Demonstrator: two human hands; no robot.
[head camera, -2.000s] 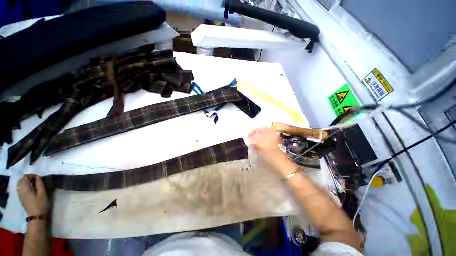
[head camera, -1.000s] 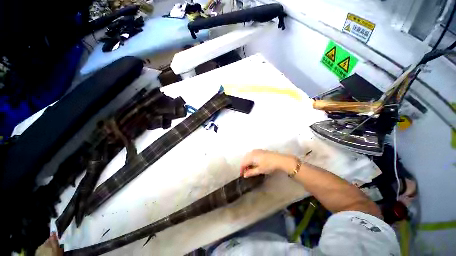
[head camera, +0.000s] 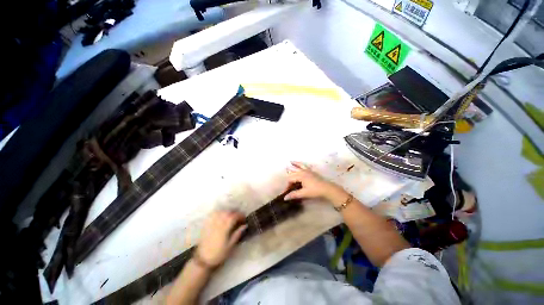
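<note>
A long dark plaid strip (head camera: 262, 220) lies along the near edge of the white table, running from lower left to my right hand. My right hand (head camera: 305, 183) is at the strip's right end, fingers on the cloth; whether they pinch it is unclear. My left hand (head camera: 219, 237) is blurred and lies over the strip's middle, fingers bent; its hold on the cloth cannot be told. The steam iron (head camera: 393, 156), with a tan wooden handle (head camera: 391, 118), stands at the right, away from both hands.
Another flat plaid strip (head camera: 173, 164) lies beyond, its far end by a black rectangle (head camera: 266, 109). A heap of plaid pieces (head camera: 140, 122) is at left, beside a dark padded board (head camera: 71, 107). Yellow tape (head camera: 292, 90) lies at the back. A white table (head camera: 286, 59) carries these.
My left hand has moved from the strip's far left end to its middle, near my right hand. My right hand stays at the right end, its fingers more spread. The view has shifted.
</note>
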